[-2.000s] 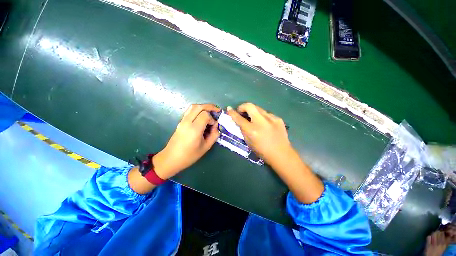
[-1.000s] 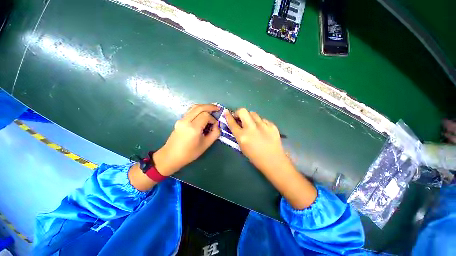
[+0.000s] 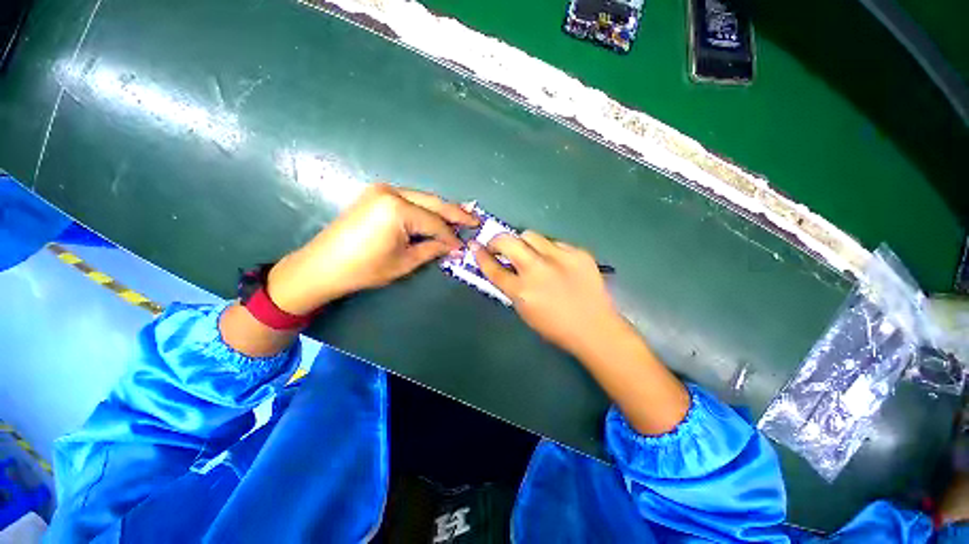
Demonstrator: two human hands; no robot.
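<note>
An opened phone assembly (image 3: 483, 278), silvery-white with dark spots, lies tilted on the dark-green mat between my hands. My left hand (image 3: 372, 242) is at its upper left end, thumb and forefinger on the phone's edge. My right hand (image 3: 558, 292) covers its right part, fingertips pressed on its surface close to the left fingertips. A thin black stick (image 3: 606, 269) pokes out behind my right hand. What lies under the right fingers is hidden.
Beyond the worn white edge (image 3: 595, 106), an opened phone (image 3: 604, 21) and a dark phone (image 3: 720, 40) lie on the green belt. A clear plastic bag (image 3: 839, 383) lies at right. Another person's blue sleeve (image 3: 887, 528) shows at the bottom right.
My left hand has shifted up and left, its fingers straighter over the phone's end. The phone's lower left end is more exposed. The phones on the belt sit higher in the picture.
</note>
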